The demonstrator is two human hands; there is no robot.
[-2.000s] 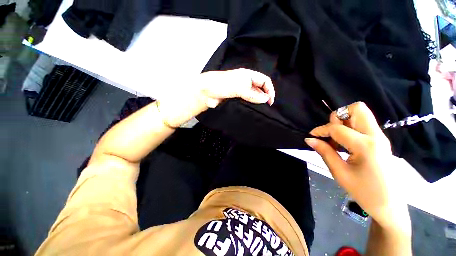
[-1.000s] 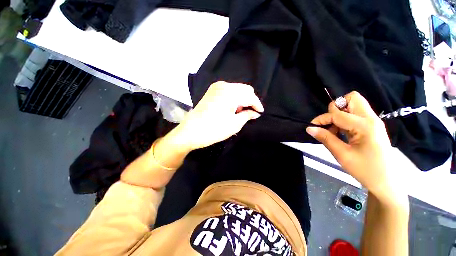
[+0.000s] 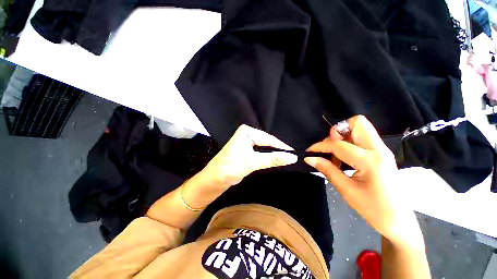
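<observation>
A large black garment lies over the white table and hangs towards my lap. My left hand pinches its folded edge between thumb and fingers. My right hand pinches the same edge just to the right, the fingertips of both hands nearly touching. A thin needle sticks up beside the ring on my right hand. No thread can be made out. A white-and-grey patterned strip lies on the garment right of my right hand.
The white table has other black garments at its upper left and small clutter at far right. Below are a black crate, a heap of black cloth and a red object.
My left hand has come down and right, from open above the cloth to pinching the edge beside my right hand. My right hand has moved left and slightly down. The garment's left part is spread further left.
</observation>
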